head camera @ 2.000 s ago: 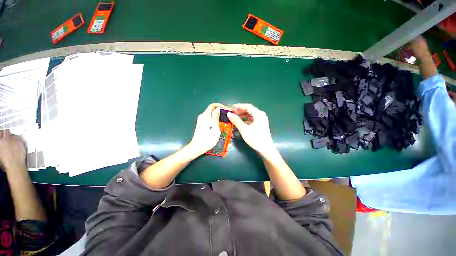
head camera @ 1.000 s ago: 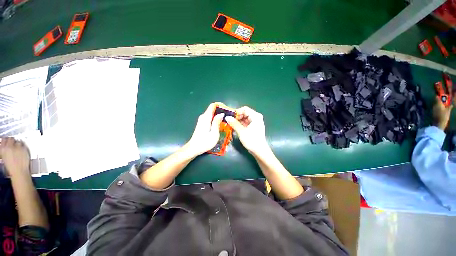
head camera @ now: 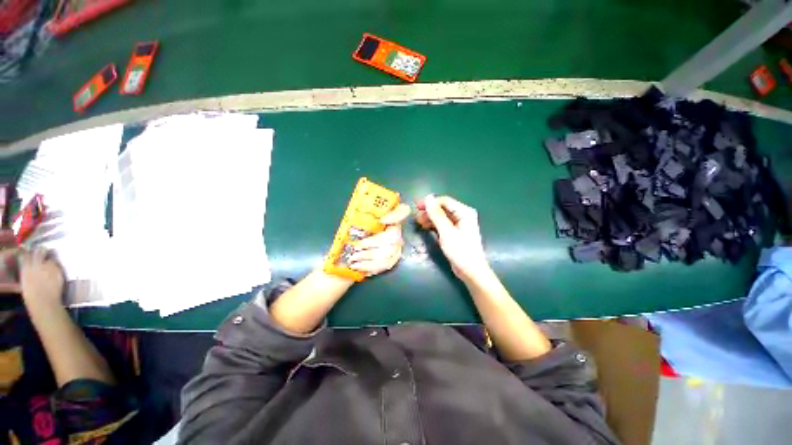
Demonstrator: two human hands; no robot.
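Observation:
My left hand [head camera: 379, 250] holds an orange handheld device unit [head camera: 358, 228] tilted above the green bench. The face turned up is orange, with small dark marks near its upper end and a grey, speckled area lower down, partly covered by my fingers. My right hand [head camera: 457, 233] is just right of the unit, apart from it, with thumb and fingertips pinched together. A small reddish spot shows at its fingertips; I cannot tell what it is. A large pile of black parts [head camera: 664, 187] lies on the bench to my right.
White label sheets [head camera: 204, 209] lie at the left, with a neighbour's hand [head camera: 42, 276] beside them. Beyond the pale edge rail [head camera: 313, 101], orange units [head camera: 389, 57] lie on the green conveyor. A grey post stands at the upper right. A blue sleeve [head camera: 773, 295] and brown carton [head camera: 615, 374] are at the right.
The unit has been turned to show a different, more orange face, held by my left hand alone. My right hand has come away from it. The neighbour's blue-sleeved hand has left view at the right.

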